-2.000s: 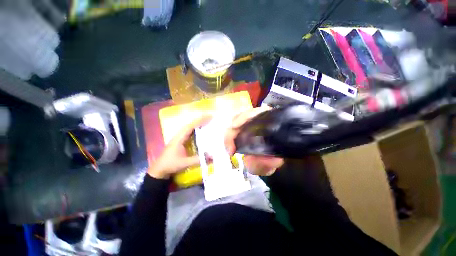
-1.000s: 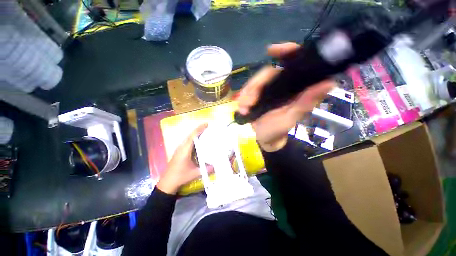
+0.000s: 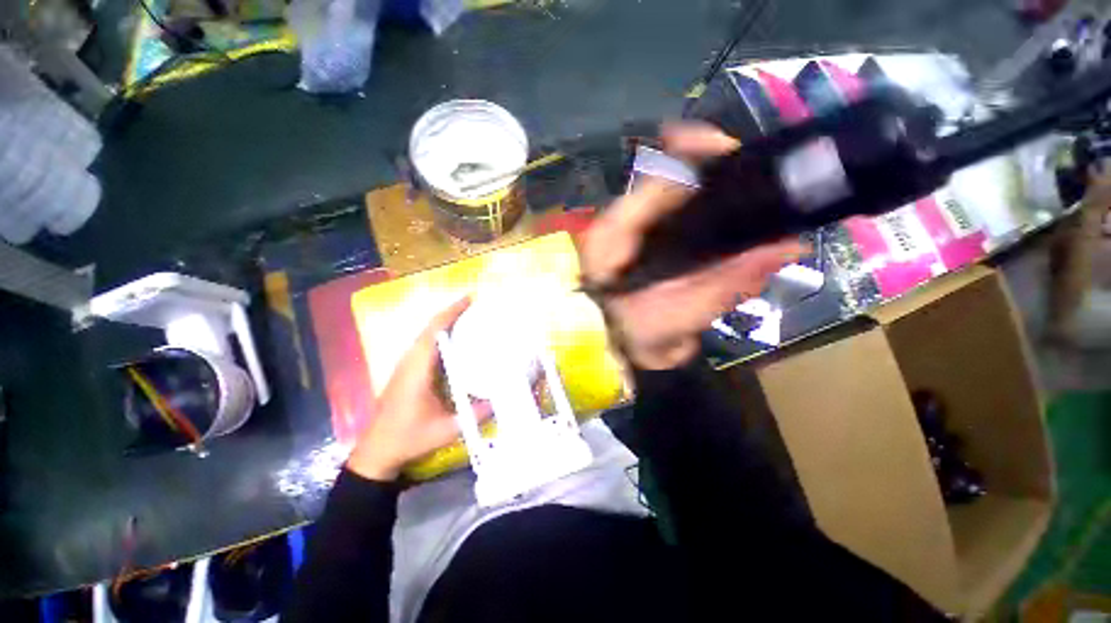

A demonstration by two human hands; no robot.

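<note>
My left hand (image 3: 408,408) holds the white bracket housing (image 3: 532,465) over the yellow work pad (image 3: 408,319); glare washes out the housing's upper part. My right hand (image 3: 664,292) is wrapped around the black electric screwdriver (image 3: 755,189), its cable running to the upper right. The screwdriver's tip points down-left, just right of the housing's upper end; whether it touches cannot be told. The screw feeders (image 3: 780,298) are mostly hidden behind my right hand and the screwdriver.
A part-finished unit (image 3: 201,353) lies left of the pad. An open tin (image 3: 469,164) with a stick stands beyond it. A cardboard box (image 3: 841,426) is at lower right, printed sheets (image 3: 908,250) at right, white cups (image 3: 43,158) at far left. More units (image 3: 195,594) show at lower left.
The screwdriver and my right hand, low over the housing's right side two seconds ago, rose and stay raised. The whole view has shifted slightly since one second ago. My left hand still holds the housing.
</note>
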